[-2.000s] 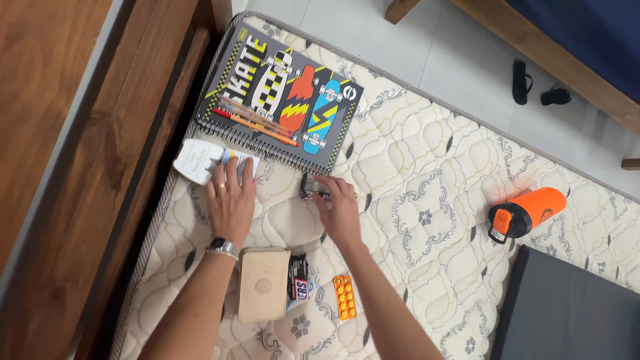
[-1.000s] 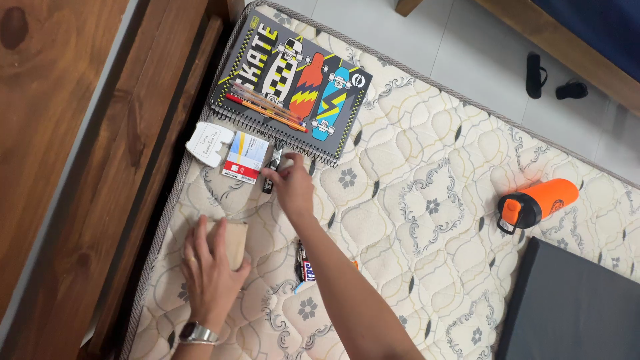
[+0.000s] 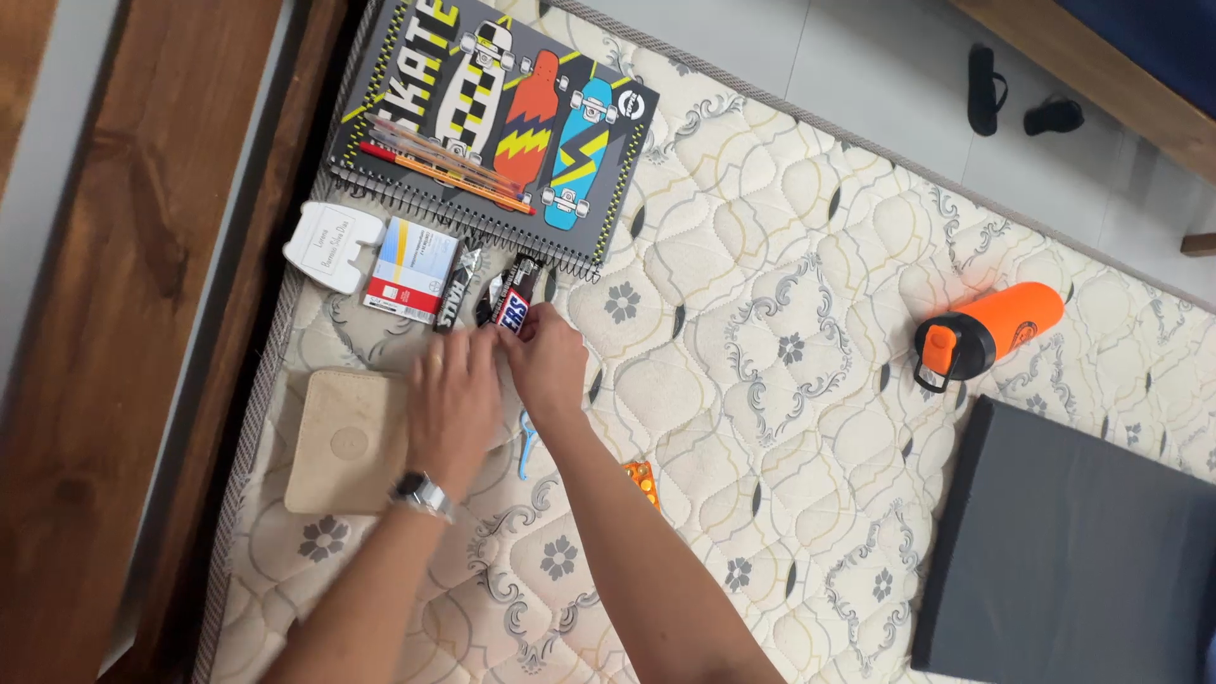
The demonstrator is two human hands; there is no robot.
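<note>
My right hand [image 3: 548,364] pinches the lower end of a Snickers bar [image 3: 514,294] in a dark wrapper. Close beside it, my left hand [image 3: 455,401] has its fingers bent near the low ends of both bars; its fingertips are partly hidden. A black and silver stick pack [image 3: 458,288] lies left of the Snickers bar, next to a white, blue and red card or box [image 3: 411,270]. Further left is a white tooth-shaped case [image 3: 333,247] bearing writing. Below lies a beige pouch [image 3: 348,442], partly behind my left hand. A light blue plastic pick [image 3: 525,445] lies between my forearms.
A spiral notebook [image 3: 608,161] with several pens [image 3: 446,171] on it lies at the mattress's [image 3: 722,380] top left. An orange blister pack [image 3: 642,483] is partly behind my right forearm. An orange bottle [image 3: 993,332] and a dark grey block [image 3: 1073,551] are at right, black flip-flops [image 3: 986,90] on the floor.
The Snickers bar, earlier low beside the beige pouch, is now up beside the stick pack. The white, blue and red item has come out from under my left hand. My left hand has left the pouch.
</note>
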